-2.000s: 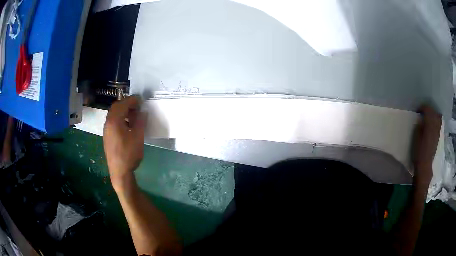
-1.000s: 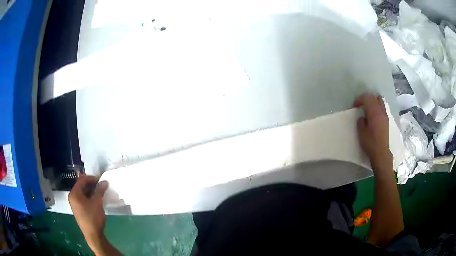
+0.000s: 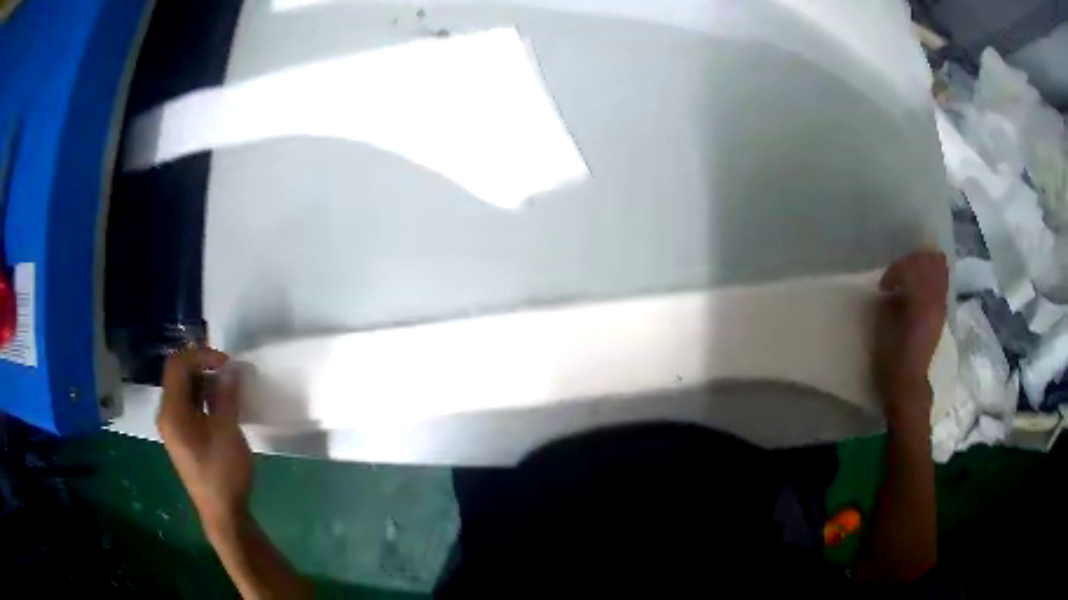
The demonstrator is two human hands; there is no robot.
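Note:
A long cream-white facing piece (image 3: 562,354) lies along the near edge of the pale grey table, its right end flaring into a curve. My left hand (image 3: 209,404) holds its left end, thumb and fingers pinched at the edge. My right hand (image 3: 915,322) is on its right end, with the fingertips partly hidden at the edge. A bright white facing piece (image 3: 404,111) lies farther back, its narrow left end over the black belt (image 3: 164,252).
The blue machine cover (image 3: 70,176) stands at the left, with red handles (image 3: 7,311) at the frame edge. A scrap pile (image 3: 995,211) lies right of the grey table (image 3: 469,264). White material crosses the far edge. An orange object (image 3: 841,525) shows low on the right.
The view has shifted, so more of the scrap pile shows. The far white piece now lies on the table and over the belt. Both hands remain at the ends of the near piece.

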